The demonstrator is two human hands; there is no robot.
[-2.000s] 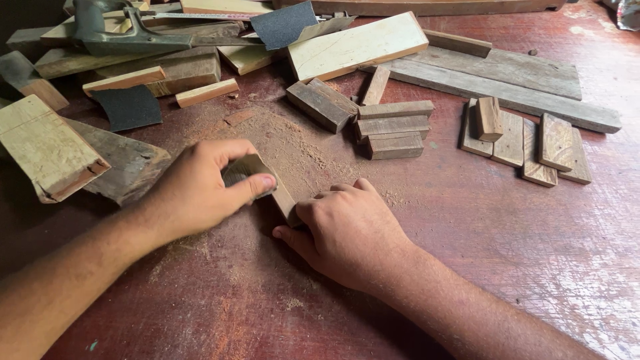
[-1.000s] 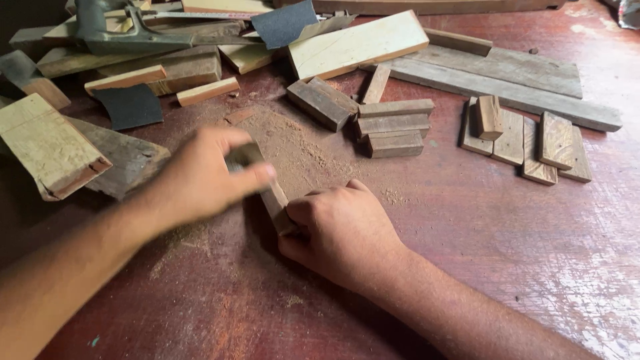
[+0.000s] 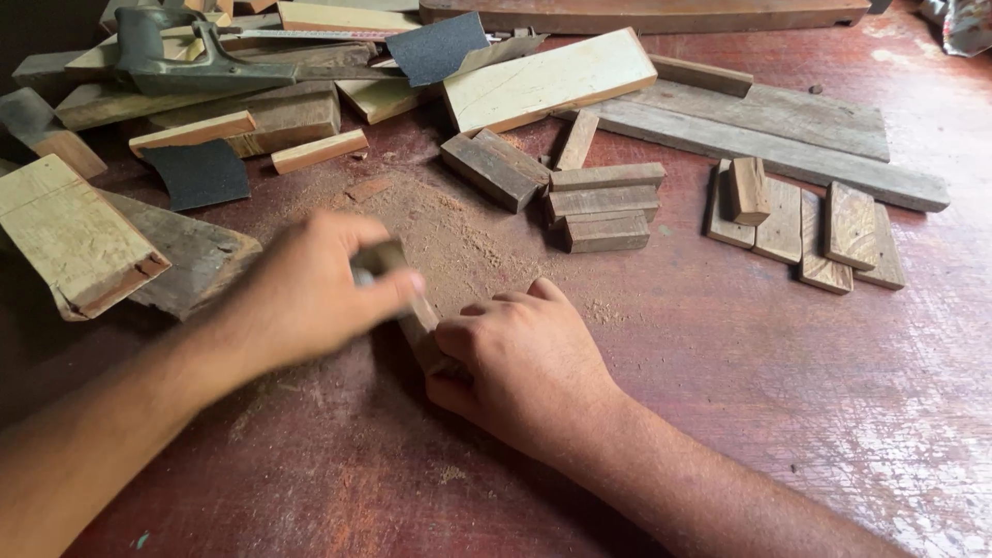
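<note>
My right hand (image 3: pixel 527 356) grips the near end of a small wood block (image 3: pixel 421 329) against the red-brown tabletop. Blurred, my left hand (image 3: pixel 333 283) is closed around a piece of sandpaper (image 3: pixel 381 257) at the block's far end, thumb on the near side. Part of the sheet and of the block is hidden by my fingers. Wood dust (image 3: pixel 473 240) lies on the table just beyond both hands. Several short dark wood blocks (image 3: pixel 604 203) lie beyond my right hand, next to a thicker pair (image 3: pixel 496 169).
Small flat wood pieces (image 3: pixel 777 221) lie at the right, before long grey boards (image 3: pixel 763 139). A pale board (image 3: pixel 550 81), a hand plane (image 3: pixel 194 58) and dark abrasive sheets (image 3: pixel 203 174) (image 3: pixel 438 48) are at the back. Wood offcuts (image 3: pixel 77 232) crowd the left.
My left hand has shifted back and forth a little along the block. The right hand stays on the near end, and the surrounding pieces have not moved.
</note>
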